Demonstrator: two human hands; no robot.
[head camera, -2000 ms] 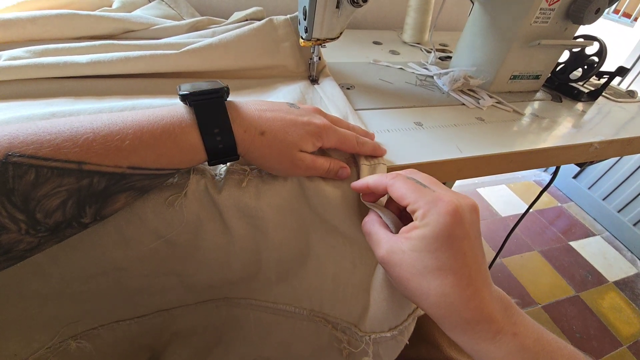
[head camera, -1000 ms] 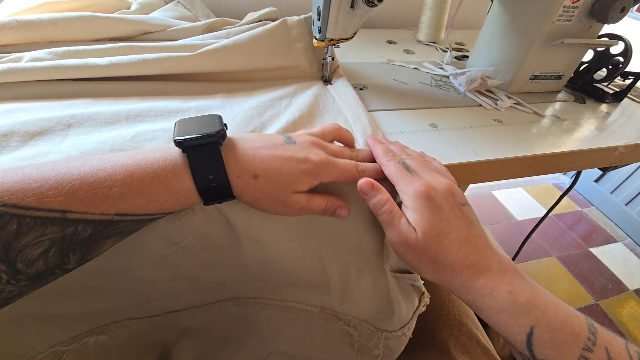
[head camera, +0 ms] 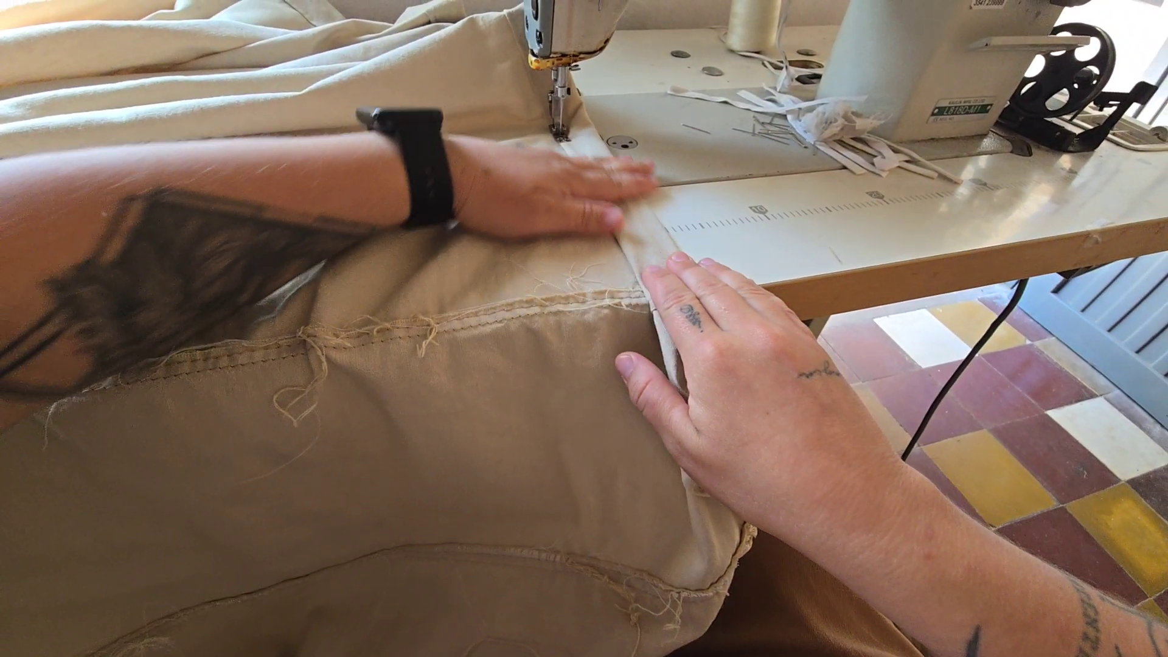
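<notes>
Beige fabric (head camera: 474,411) with frayed seams and loose threads runs from the sewing machine over the table's front edge. Its right edge is folded into a narrow hem (head camera: 646,233). The presser foot (head camera: 559,114) of the machine stands at the far end of that hem. Just in front of the foot, my left hand (head camera: 557,192) lies flat on the fabric, slightly blurred, its fingertips across the hem. My right hand (head camera: 748,365) rests on the folded edge nearer to me, at the table's edge, fingers extended and thumb apart on the fabric. Neither hand is closed around anything.
White fabric strips (head camera: 849,137) and loose pins (head camera: 766,130) lie on the table right of the needle. Behind them stand a thread cone (head camera: 754,23) and the machine body (head camera: 922,73). A black bobbin winder wheel (head camera: 1068,78) is at the right. A black cable (head camera: 967,365) hangs below the wooden table edge (head camera: 985,260).
My right hand pinched the folded edge two seconds ago, then lay against my left fingers; now it lies flatter and apart from them. My left hand has moved up the hem toward the presser foot.
</notes>
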